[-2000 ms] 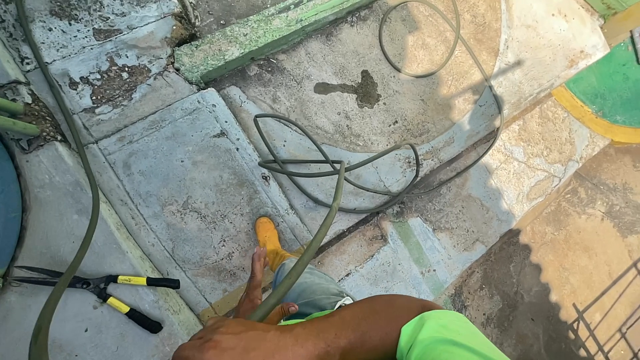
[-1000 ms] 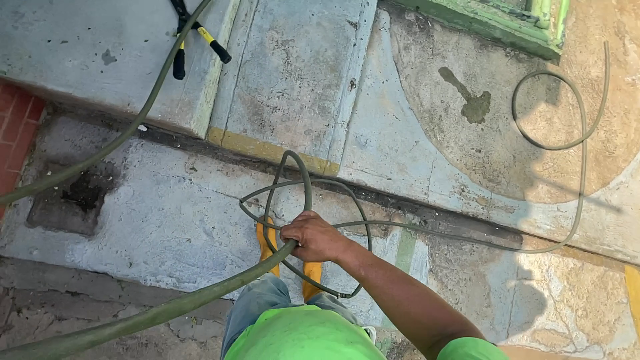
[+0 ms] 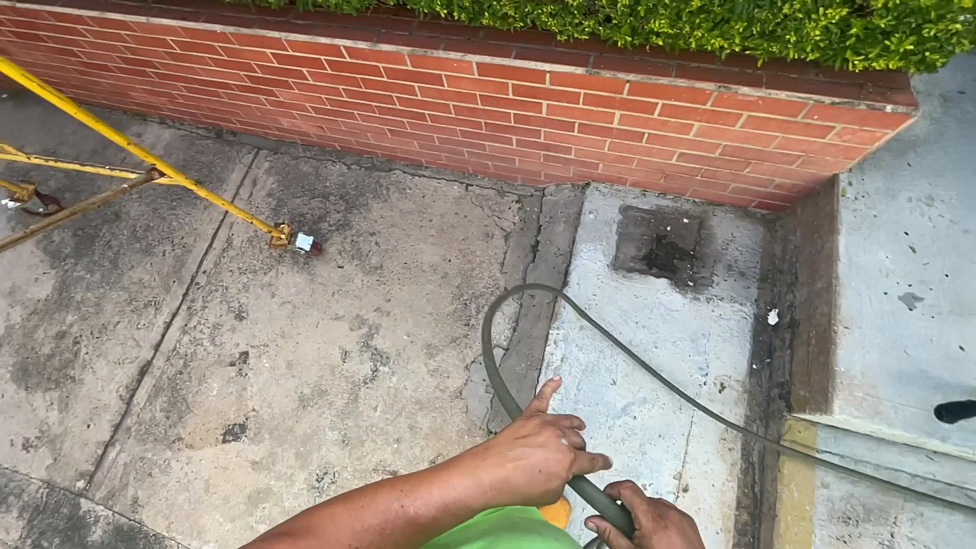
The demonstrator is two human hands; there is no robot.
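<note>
A green garden hose (image 3: 499,366) makes a loop in front of me, then runs right over the step and out of view. My left hand (image 3: 545,450) lies over the hose, its index finger pointing forward and its thumb along the hose. Close by at the bottom, my right hand (image 3: 648,518) grips the hose with fingers and thumb around it. Part of a yellow boot (image 3: 557,512) shows under the hose, beside my green shirt.
A red brick planter wall (image 3: 473,99) with a green hedge (image 3: 724,23) crosses the top. A yellow metal frame (image 3: 137,145) on casters stands at left. A raised concrete step (image 3: 900,305) borders the right; a black handle end (image 3: 953,412) rests there.
The view has swung far round to the brick wall and yellow frame. Both hands are now at the hose; one second ago only one hand was seen holding it.
</note>
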